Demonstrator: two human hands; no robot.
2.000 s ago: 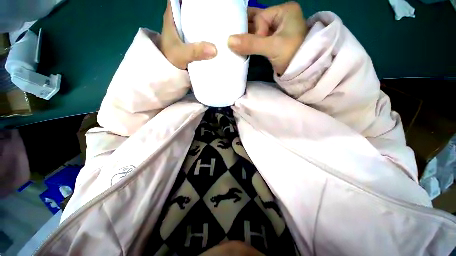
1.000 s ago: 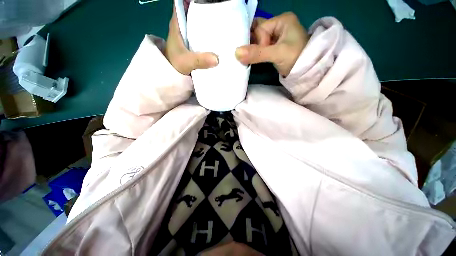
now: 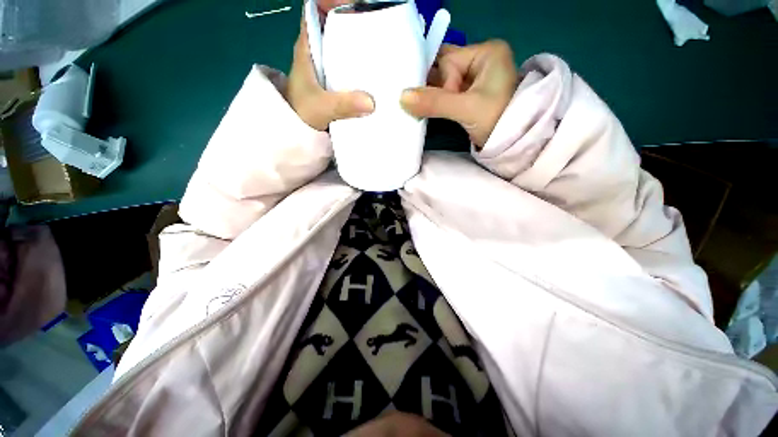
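A glossy white camera housing (image 3: 375,141) stands in front of my body, its dark opening at the top and its lower end near my jacket. Slim white flaps stick out on both sides of it. My left hand (image 3: 320,98) holds its left side, thumb on the white face. My right hand (image 3: 469,85) is at its right side, thumb pressed on the face and fingers curled, partly hidden behind it. A bit of blue cloth (image 3: 455,37) shows behind the housing, by my right hand.
Another white unit (image 3: 75,124) lies at the left on the green mat (image 3: 196,72). A thin white swab (image 3: 268,12) lies at the top. A crumpled white tissue (image 3: 682,22) is at the upper right. An open carton (image 3: 55,175) is at the left edge. Blue bins (image 3: 118,317) are below.
The housing and both hands sit slightly lower in view, and more of the dark opening and side flaps shows. The swab has come into view. Both hands keep their hold.
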